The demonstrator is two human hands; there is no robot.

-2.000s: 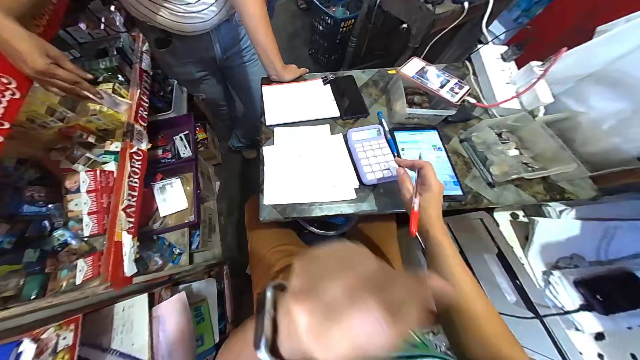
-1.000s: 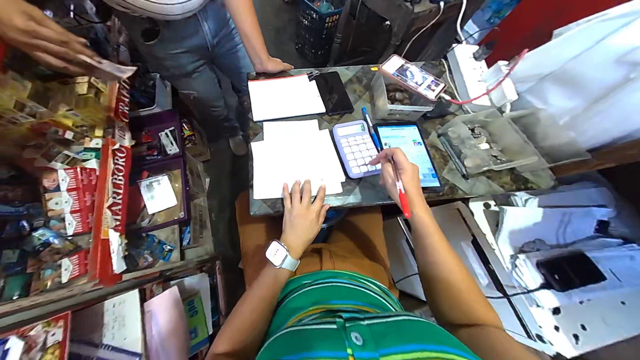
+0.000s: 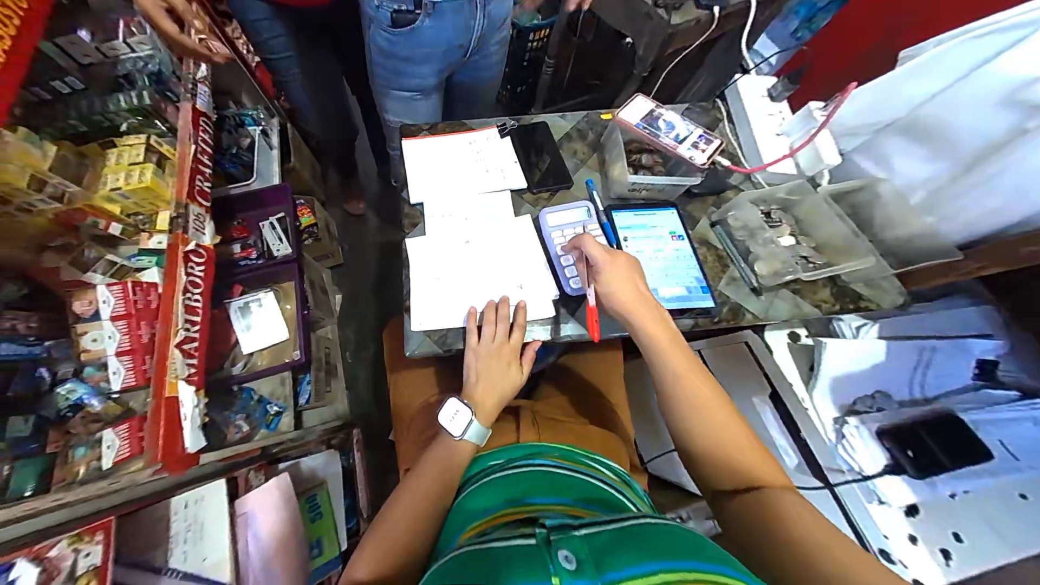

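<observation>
My left hand lies with spread fingers on the lower edge of the white paper sheets. My right hand is over the lilac calculator, a finger at its keys, and grips a red pen that points down toward me. Against the calculator's right side lies a blue pen, beside a tablet with a lit screen. Above the sheets are a clipped paper pad and a dark phone. Part of the keypad is hidden by my right hand.
A charging phone rests on a plastic tub. Right of the tablet, a plastic container holds coins. A display case with small packs stands at left. A person in jeans stands across the table; another person's hand is at upper left.
My left hand, blurred in front of me two seconds ago, came down onto the papers and stays there. My right hand remains at the calculator with the red pen. The hand beside the jeans has left the pad.
</observation>
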